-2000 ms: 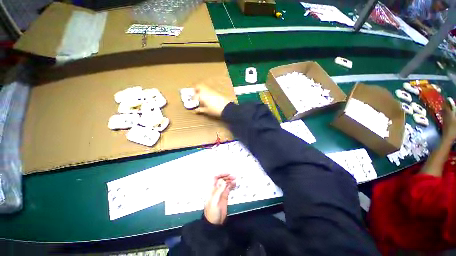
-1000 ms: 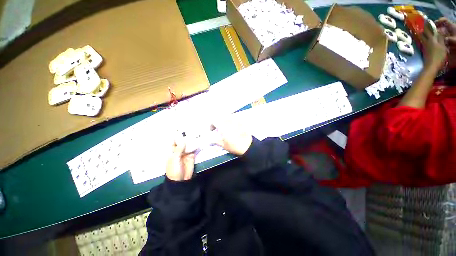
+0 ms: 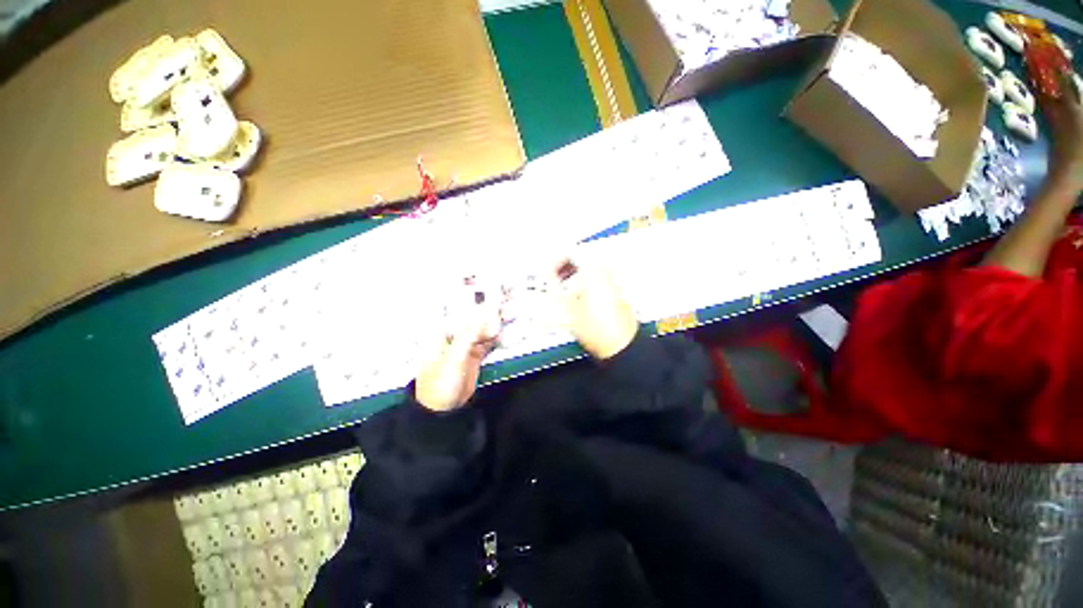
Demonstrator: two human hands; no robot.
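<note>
My left hand (image 3: 454, 366) is over the white label sheets (image 3: 255, 341), its fingers closed around a pale housing (image 3: 481, 304) with a small dark square; glare blurs its outline. My right hand (image 3: 600, 315) is just to its right, fingertips toward the housing; glare hides whether they hold anything. The overlapping sheets carry rows of tiny dark marks. A heap of cream-white housings (image 3: 202, 190) lies on the cardboard sheet (image 3: 368, 107) at upper left.
A left carton (image 3: 742, 68) and right carton (image 3: 885, 149) hold white pieces. A red-sleeved person (image 3: 962, 356) works at right beside loose housings (image 3: 1018, 89) and white bits (image 3: 986, 190). Red scrap (image 3: 424, 200) lies at the cardboard's edge. Cream housings (image 3: 267, 523) sit below the bench edge.
My right arm has come back from the cardboard, where my right hand was at a single housing. Both hands are now together over the sheets. The view has tilted down.
</note>
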